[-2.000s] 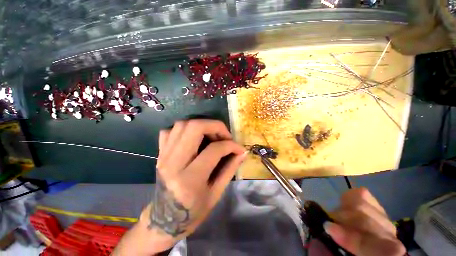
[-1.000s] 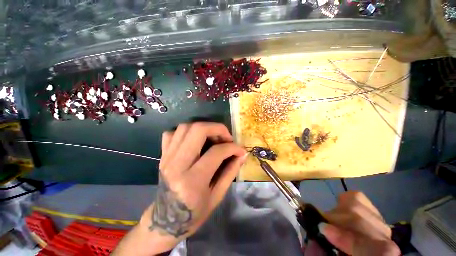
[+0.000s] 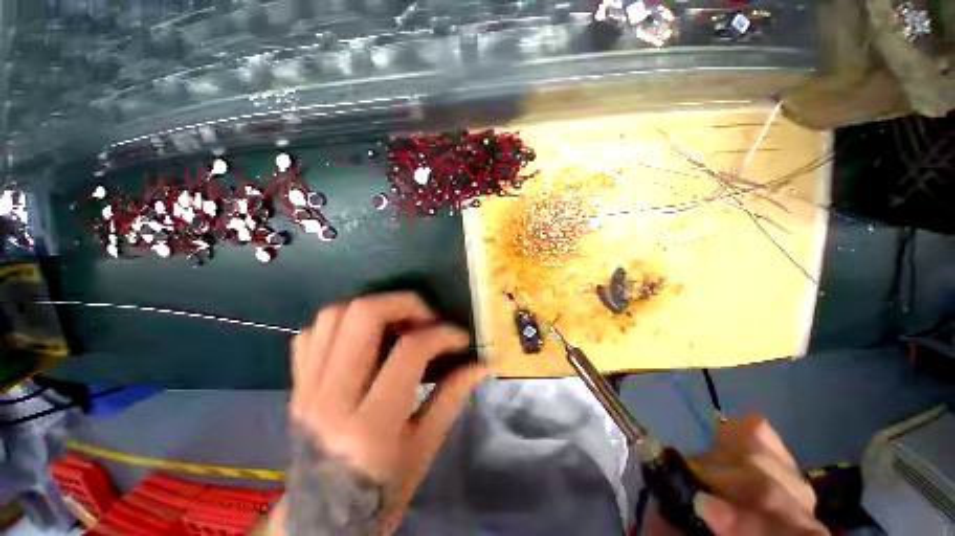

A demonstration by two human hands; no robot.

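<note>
A small dark circuit board (image 3: 529, 330) with a pale square lies on the pale wooden board (image 3: 723, 314), near its front left corner. My left hand (image 3: 382, 393) is left of it, blurred, at the wooden board's edge. The thin solder wire (image 3: 168, 310) runs from the far left to behind my left hand; its end at the fingertips is hard to see. My right hand (image 3: 754, 482) grips the black handle of the soldering iron (image 3: 607, 396). The iron's tip is just right of the circuit board, apart from it.
A dark curved piece (image 3: 618, 291) lies among burn marks. Loose wires (image 3: 733, 188) cross the wooden board's right side. A dark red-leaded heap (image 3: 450, 173) and a white-faced heap (image 3: 189, 215) lie behind left. A clear tray (image 3: 314, 63) spans the back. A tan cup (image 3: 890, 63) stands back right.
My left hand has moved left and down, away from the circuit board. The circuit board now lies turned more upright in view. The iron's tip has come off it to the right.
</note>
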